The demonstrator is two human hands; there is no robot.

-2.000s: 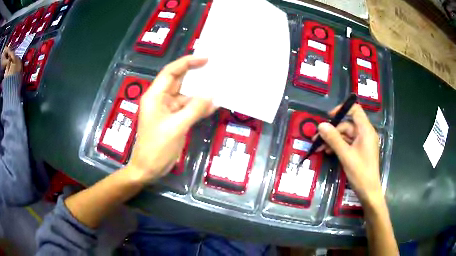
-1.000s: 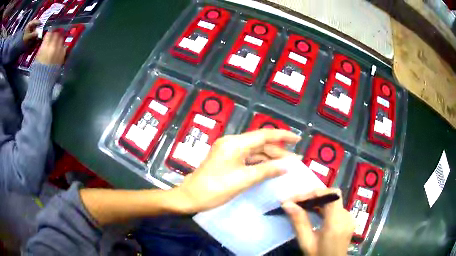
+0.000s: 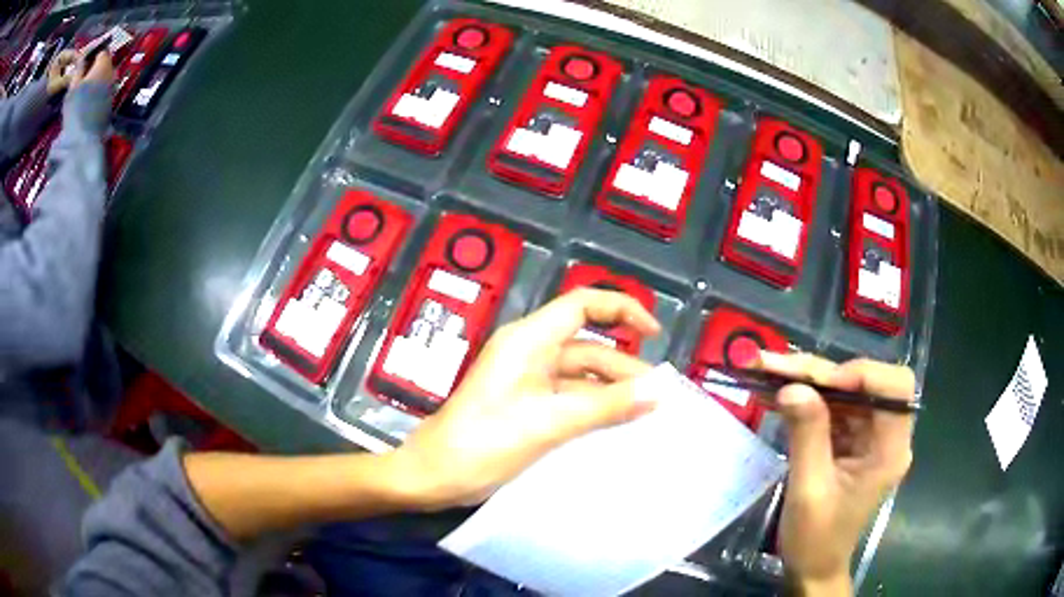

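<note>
My left hand [image 3: 543,391] pinches the upper edge of a white sticker sheet [image 3: 618,496], which hangs over the near side of the tray. My right hand [image 3: 846,437] holds slim black tweezers [image 3: 828,394] nearly level, their tip over a red housing [image 3: 729,350] in the near row. Whether a sticker is on the tip cannot be told. The clear blister tray [image 3: 251,297] holds red housings in two rows, such as one at the near left [image 3: 333,286]. My hands and the sheet partly hide the housings at the near right.
A narrow printed slip [image 3: 1019,402] lies on the green bench at the right. A white board [image 3: 770,47] and brown board [image 3: 980,152] are at the back. Another person's grey sleeves [image 3: 58,257] and hands are at the left, by a tray with a black housing [image 3: 158,82].
The sheet first came down from above the tray to its near side. Since then, the tweezers have lifted off the sheet and moved right and up with my right hand.
</note>
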